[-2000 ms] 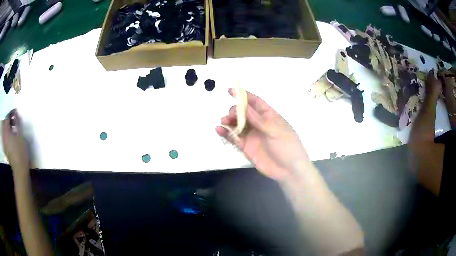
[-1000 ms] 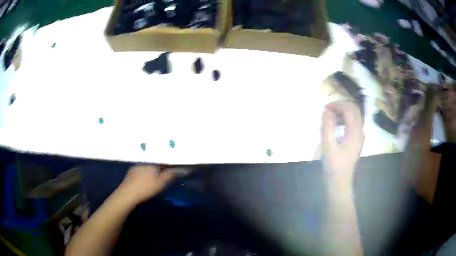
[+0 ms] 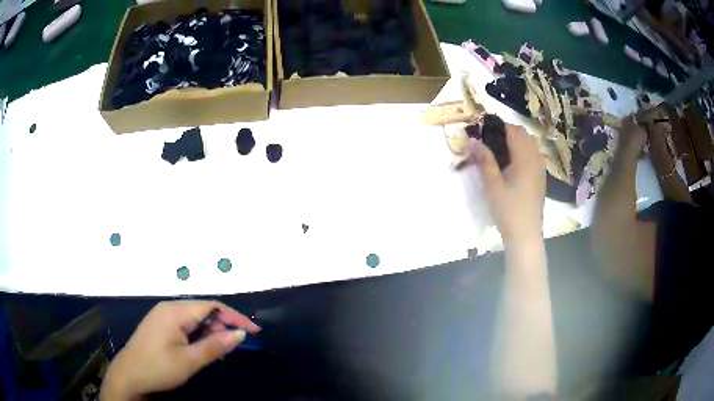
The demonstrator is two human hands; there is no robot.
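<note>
My right hand [image 3: 517, 176] is at the small group of housings on the right. Its thumb and fingers are around a black housing [image 3: 495, 137], whose lower end they partly hide. Beige housings [image 3: 450, 114] lie just left of it, touching one another. My left hand [image 3: 180, 345] is low at the left, in front of the bench edge, thumb and forefinger curled towards each other. Something dark and thin shows between them, but I cannot tell whether it is a held tool. Square black pads [image 3: 186, 146] and round black pads [image 3: 245, 141] lie below the boxes.
Two open cardboard boxes, left [image 3: 188, 108] and right [image 3: 360, 90], hold dark parts. A mixed housing pile [image 3: 548, 106] lies at the right, beside another person's arm [image 3: 626, 172]. Green dots [image 3: 225, 265] mark the near edge. Pale oblong pieces [image 3: 63, 23] lie on the green surface.
My right hand has gone from mid-bench, where it held a beige housing, to the housings at right. My left hand has moved from the far left to below the bench edge. The view has shifted.
</note>
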